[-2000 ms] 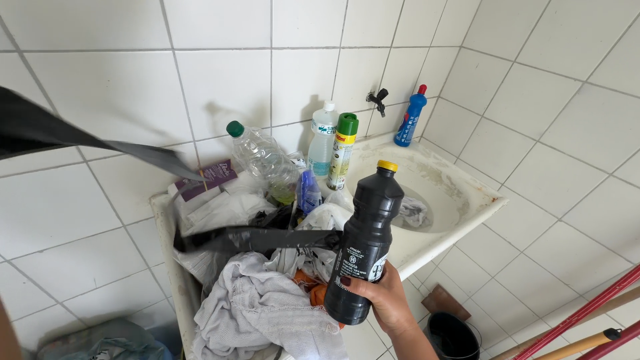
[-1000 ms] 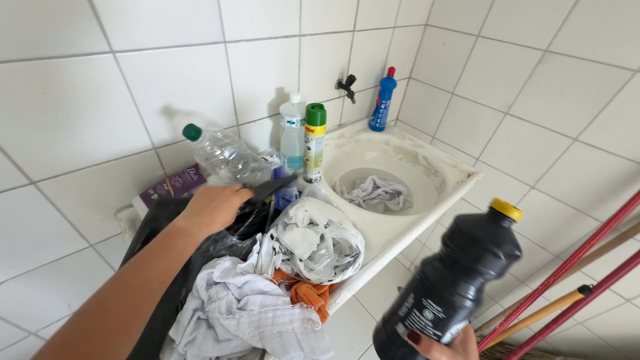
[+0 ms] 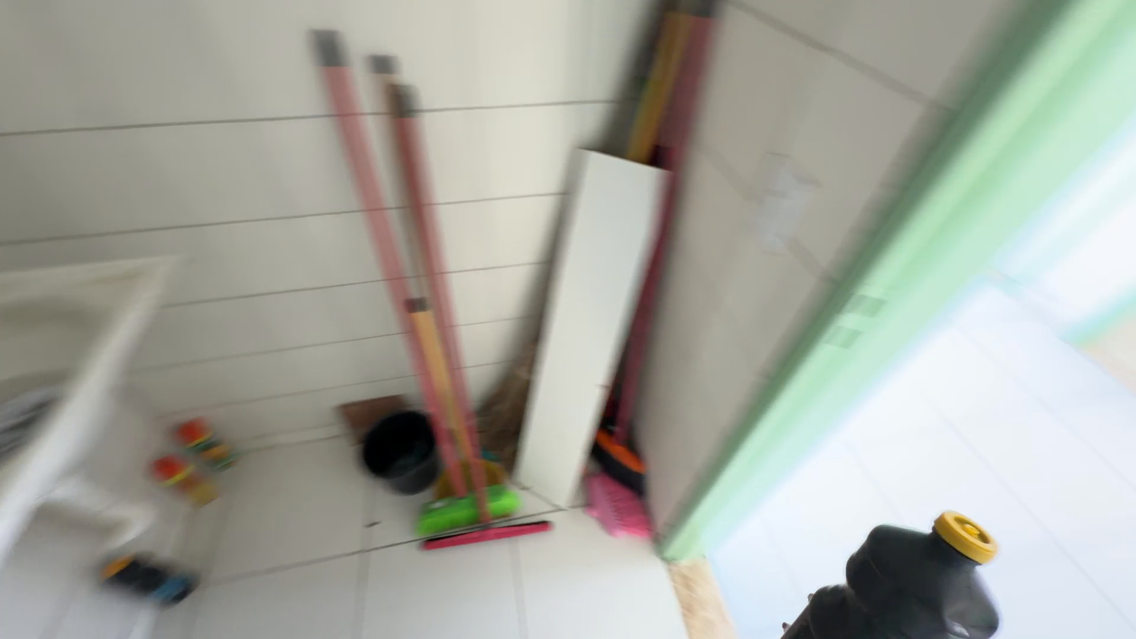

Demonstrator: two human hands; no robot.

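Note:
A black plastic bottle with a yellow cap [image 3: 923,577] stands out at the lower right of the head view, cut off by the bottom edge. Only a sliver of my right hand [image 3: 790,625] shows at its left side, so most of the grip on the bottle is hidden below the frame. My left hand is out of view. At the far left is the white sink [image 3: 89,311], partly in view, with some cloth [image 3: 27,417] in its basin.
Red-handled cleaning tools lean on the tiled wall, with a green brush head [image 3: 469,509] and a red squeegee [image 3: 486,535] below. Nearby are a black bucket [image 3: 401,453], a white panel [image 3: 590,328] and a pink broom [image 3: 619,506]. Several bottles [image 3: 185,479] stand under the sink. A green door frame [image 3: 852,311] is at right.
The view has swung far right, from the sink to the corner and doorway. My left hand, over the black bag one second ago, has left the view. The black bottle is lower right.

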